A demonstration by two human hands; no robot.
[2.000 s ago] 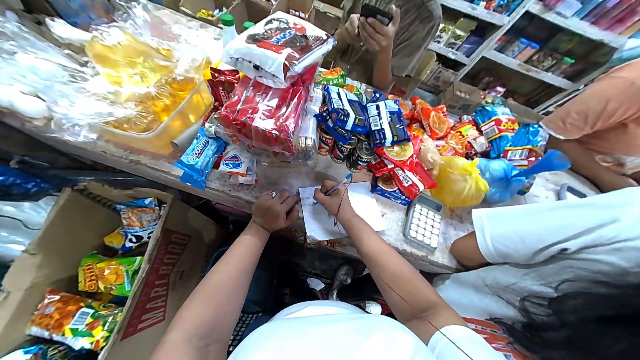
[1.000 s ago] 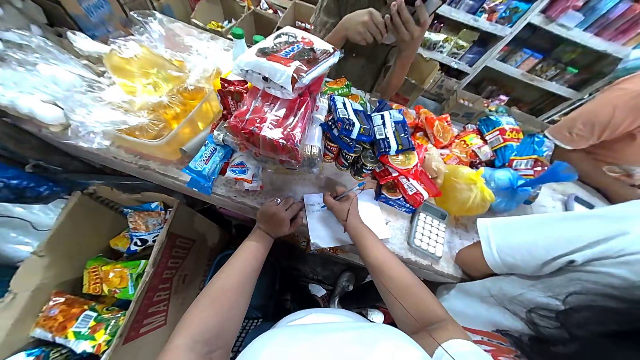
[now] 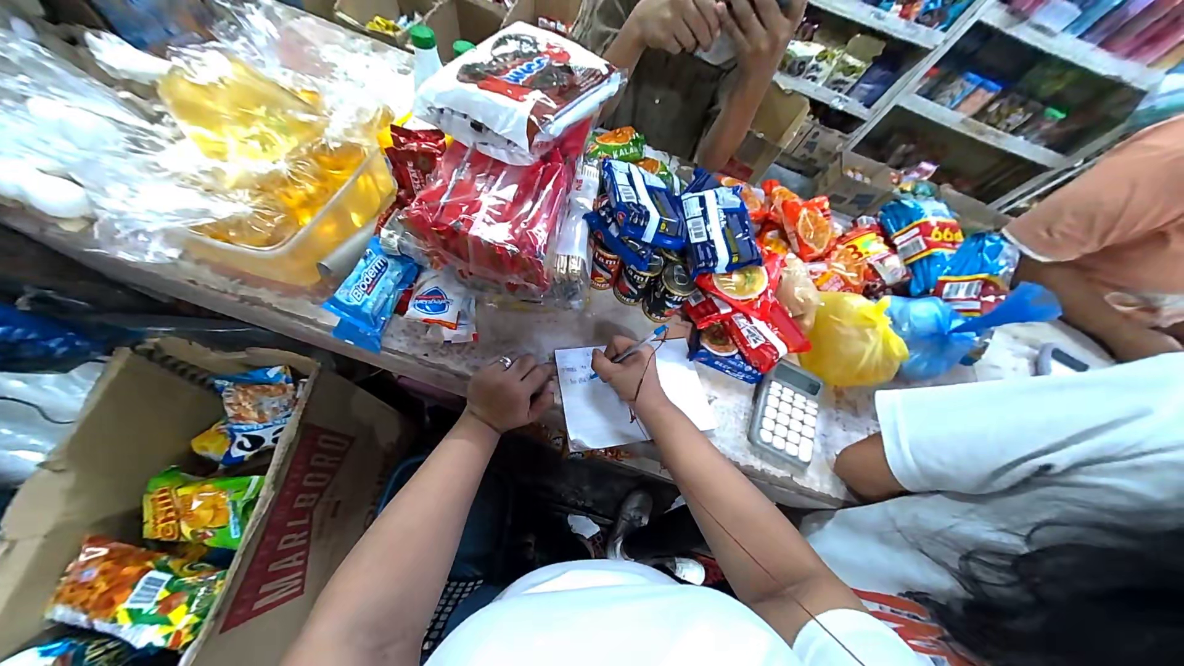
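My right hand (image 3: 629, 372) grips a blue-and-white pen (image 3: 640, 343), its tip at a sheet of white paper (image 3: 606, 416) that bears some handwriting. My left hand (image 3: 509, 393) rests on the counter edge beside the paper's left side, a ring on one finger, fingers bent and holding nothing that I can see. A grey calculator with white keys (image 3: 786, 413) lies to the right of the paper. Behind the paper are red packets (image 3: 763, 335), dark cans (image 3: 668, 291) and blue packs (image 3: 720, 229). A blue Bioderm packet (image 3: 372, 289) lies behind my left hand.
Red plastic-wrapped packs (image 3: 490, 208) carry a white bag (image 3: 518, 88). Left of them stands a tub of yellow liquid bags (image 3: 305, 222). A yellow bag (image 3: 853, 339) sits behind the calculator. A cardboard box (image 3: 305, 481) of snacks is at lower left. Other people are across the counter and at right.
The hands of the person across the counter, holding a phone, have shifted right and are raised. My right hand stays at the paper with the pen; my left hand stays beside it.
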